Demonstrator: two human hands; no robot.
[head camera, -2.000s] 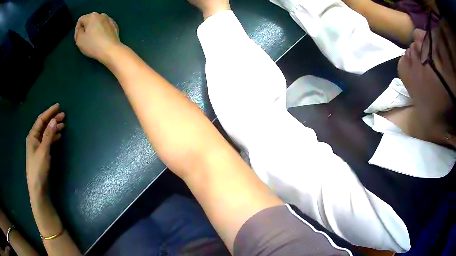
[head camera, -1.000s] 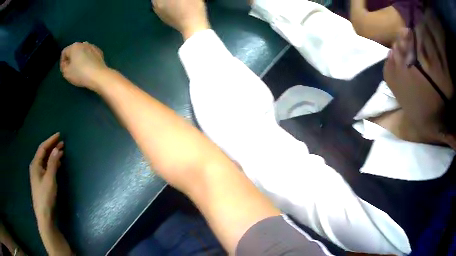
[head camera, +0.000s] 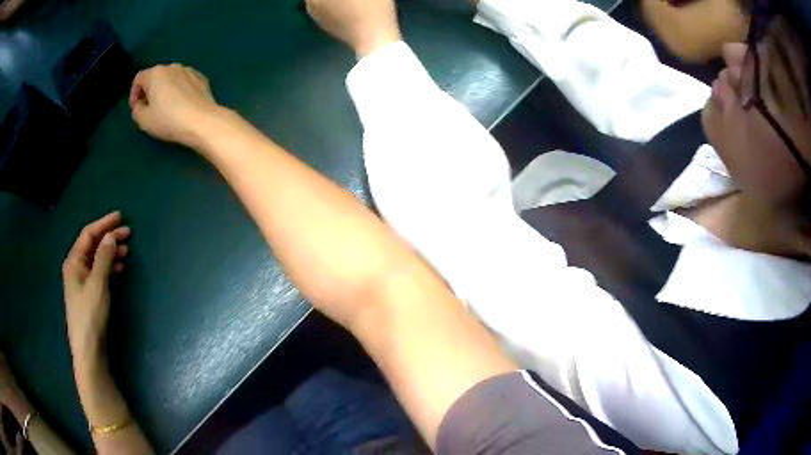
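Note:
Two black boxes (head camera: 37, 147) stand close together at the upper left on the dark green table; the farther box (head camera: 93, 67) has a cut-out in its top. My right hand (head camera: 172, 100) is closed in a loose fist on the table, just right of the boxes, with nothing seen in it. My left hand (head camera: 93, 258) rests at the lower left, below the boxes, fingers loosely curled and apart, empty. A gold bracelet is on that wrist. Neither hand touches a box.
The glossy table (head camera: 213, 293) has a pale edge running diagonally. A white-sleeved person (head camera: 445, 151) sits close on my right, one hand on the table, partly cut off. Another person's forearm (head camera: 40, 435) with a silver bracelet is at the lower left corner. Another arm shows at top right.
The whole view has shifted, so the boxes, hands and table edge sit differently in the picture. My hands keep nearly the same pose on the table. The boxes show more clearly than one second ago.

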